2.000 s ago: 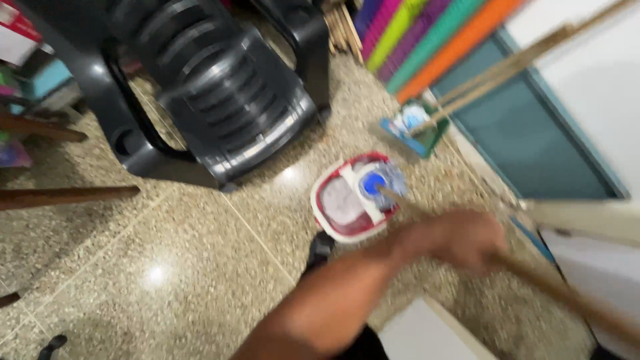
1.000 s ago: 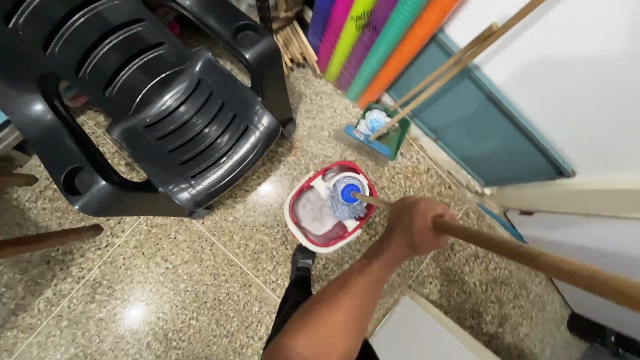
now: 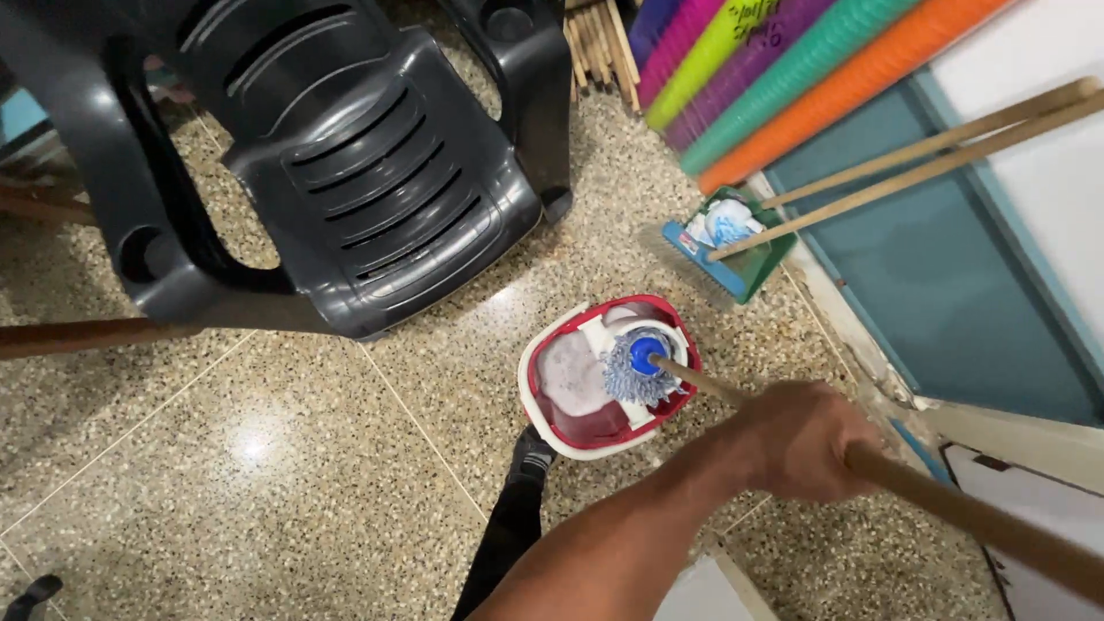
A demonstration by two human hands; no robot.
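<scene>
My left hand (image 3: 811, 442) is closed around the wooden mop handle (image 3: 966, 517), which slants from the lower right edge to the bucket. The blue-and-white string mop head (image 3: 642, 366), with its blue hub, rests in the white wringer basket of a red and white mop bucket (image 3: 536, 423). Foamy, greyish water (image 3: 572, 375) stands in the bucket's other part. My right hand is out of view. A dark shoe (image 3: 532, 455) is beside the bucket.
A black plastic armchair (image 3: 388, 190) stands at upper left. A blue broom (image 3: 707, 259) lies against a green dustpan (image 3: 768, 267) holding crumpled white and blue material. Colourful rolls (image 3: 802, 86) lean near a teal panel (image 3: 949, 250). Wooden sticks (image 3: 599, 43) are beyond the chair.
The mop head stays in the bucket while my left hand keeps hold of the handle. The hand's fingers have become clearer than in the blurred oldest frame. The view has shifted somewhat.
</scene>
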